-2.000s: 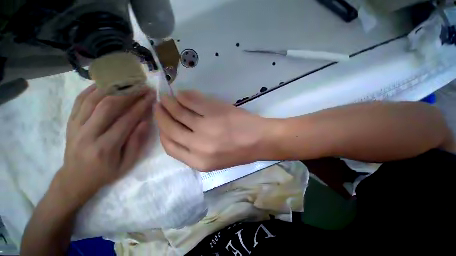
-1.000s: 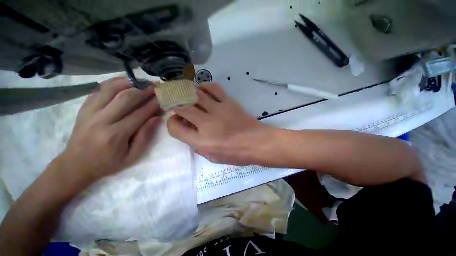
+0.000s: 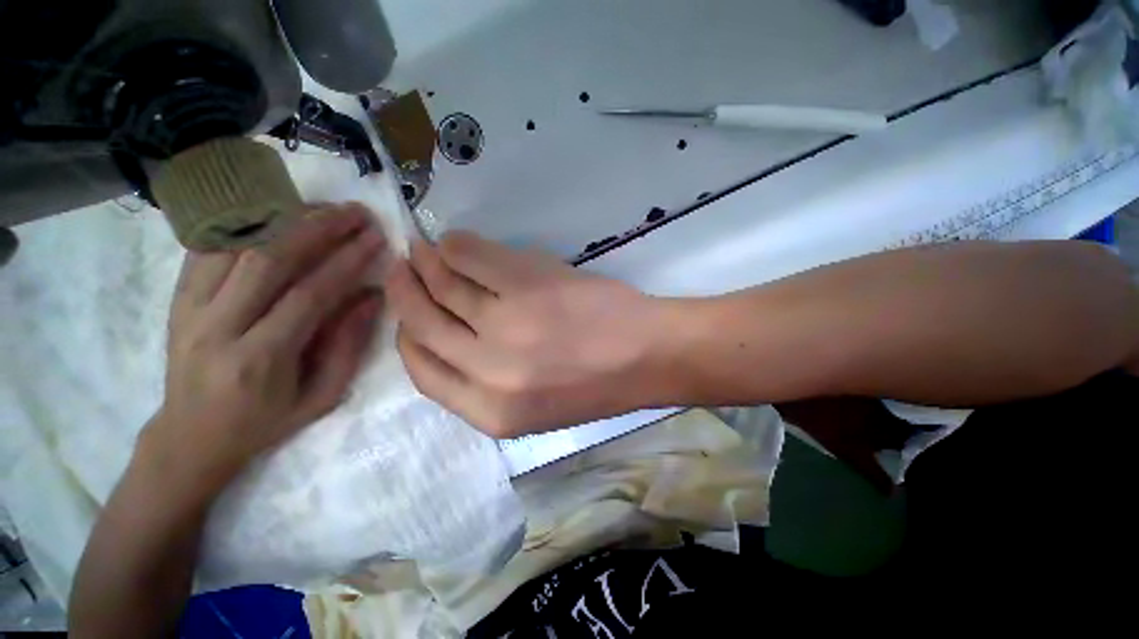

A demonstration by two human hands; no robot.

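Observation:
The white fabric piece [image 3: 362,456] lies under both hands, spread left of the presser foot [image 3: 362,152] and hanging over the table's front edge. My left hand [image 3: 269,331] rests on the fabric with bent fingers, just below the ribbed beige knob [image 3: 227,194]; the knob hides part of the fingers. My right hand [image 3: 500,331] pinches the fabric's right edge between thumb and fingers, just in front of the foot. The fingertips of both hands are close together. The needle cannot be made out.
A white-handled awl [image 3: 799,119] lies on the machine bed. Part of a black tool [image 3: 874,10] shows at the top edge. The sewing machine head [image 3: 337,44] overhangs the upper left. A cream-yellow crumpled pile [image 3: 650,487] lies below the table edge. A ruler tape [image 3: 999,206] runs along the front.
The view dipped toward the machine head one second ago and has shifted back. My right hand has moved from beside the knob to the fabric edge before the foot. My left hand stays on the fabric.

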